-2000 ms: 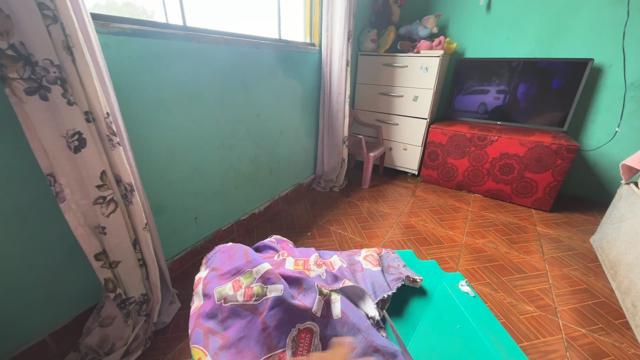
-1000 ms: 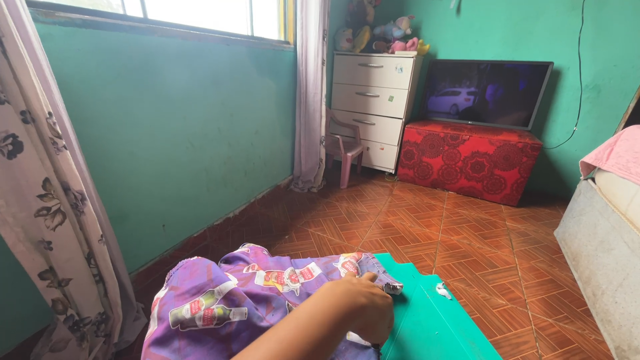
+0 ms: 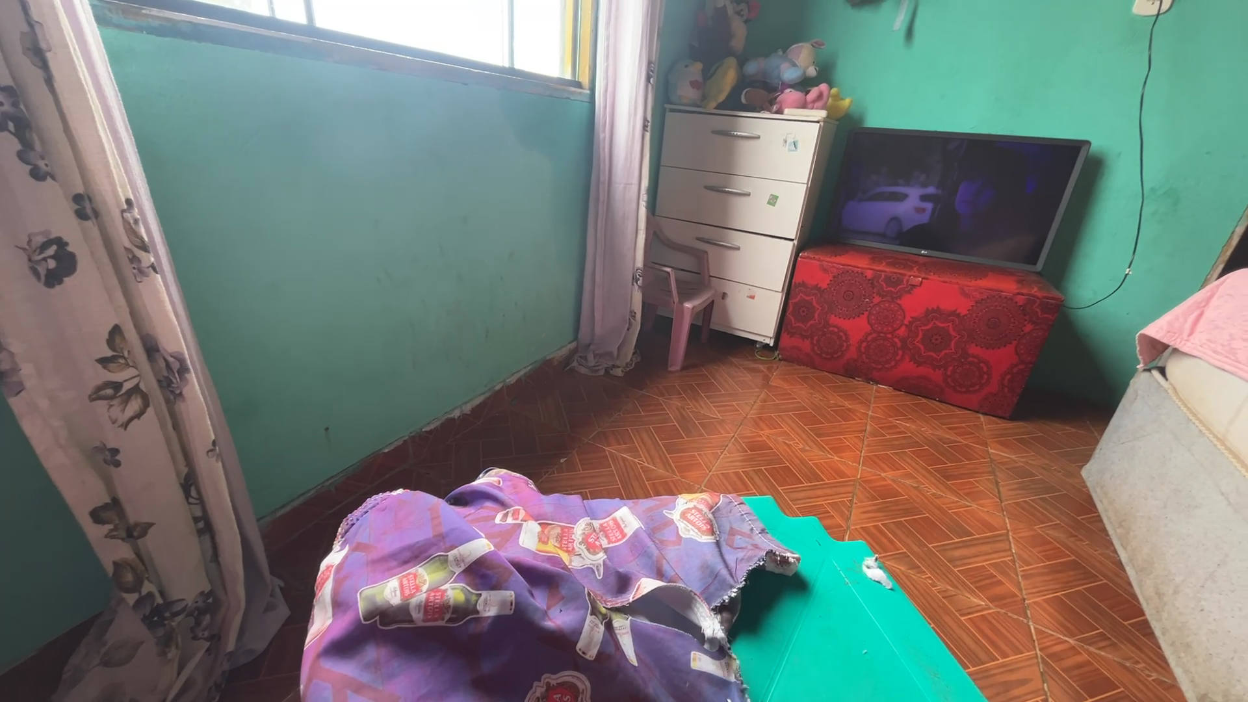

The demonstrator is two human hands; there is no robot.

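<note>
Neither my left hand nor my right hand shows in the head view now. A purple cloth printed with bottles [image 3: 468, 624] lies bunched at the bottom centre, with a frayed, rough edge on its right side and a fold standing open there. It rests partly over a teal green flat surface with a stepped edge [image 3: 838, 634]. A small white scrap [image 3: 877, 572] sits near that surface's right edge. What lies under the cloth is hidden.
Floral curtains [image 3: 127, 390] hang at the left by a green wall. Farther back stand a pink plastic chair [image 3: 682, 292], a white chest of drawers [image 3: 726, 205] with stuffed toys, and a red patterned box [image 3: 916, 327] bearing a television [image 3: 960, 195]. A bed [image 3: 1170, 487] is at the right.
A hand that reached over the right part of the cloth one second ago is out of view now. The cloth's right edge shows again.
</note>
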